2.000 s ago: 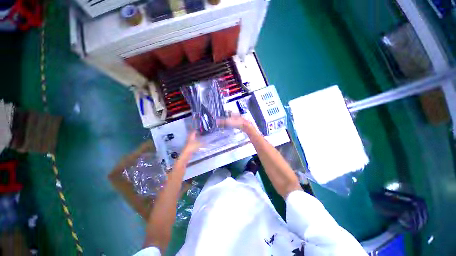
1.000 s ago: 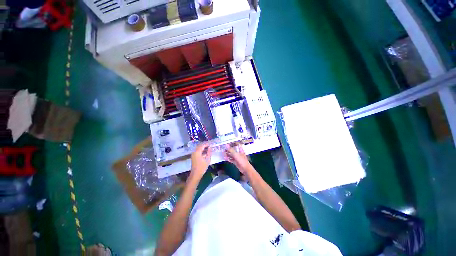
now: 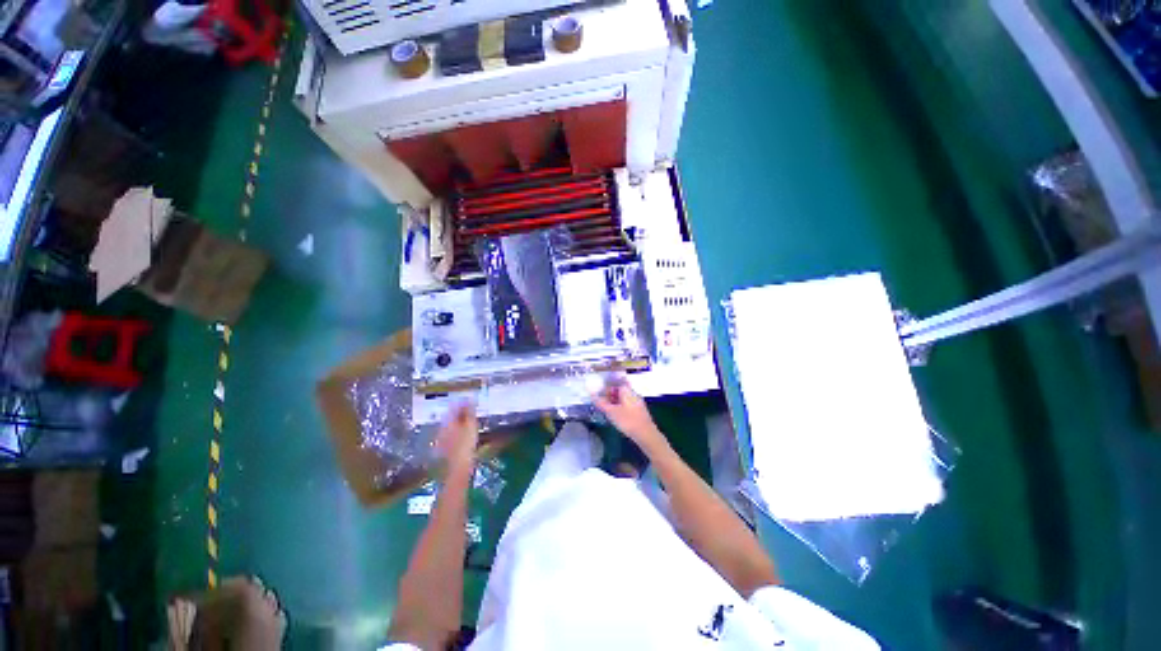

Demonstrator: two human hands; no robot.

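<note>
A black product box (image 3: pixel 525 299) in loose clear film lies on the sealer bed (image 3: pixel 583 305), just behind the sealing bar (image 3: pixel 535 378). A clear film strip (image 3: pixel 528 401) stretches along the front of the bar between my hands. My right hand (image 3: pixel 619 399) pinches the film near the bar's right part. My left hand (image 3: pixel 458 434) is blurred at the film's left end, in front of the bar; its grip is unclear.
The shrink tunnel (image 3: pixel 509 95) with reddish flaps stands behind the roller conveyor (image 3: pixel 535 210). A control box (image 3: pixel 672 299) is right of the bed. A scrap carton (image 3: pixel 350 439) with film is on the floor at left. A white sheet stack (image 3: pixel 834 401) lies at right.
My left hand has moved left and towards me, away from my right hand, with film now stretched between them. The box lies flatter on the bed. The camera view has shifted.
</note>
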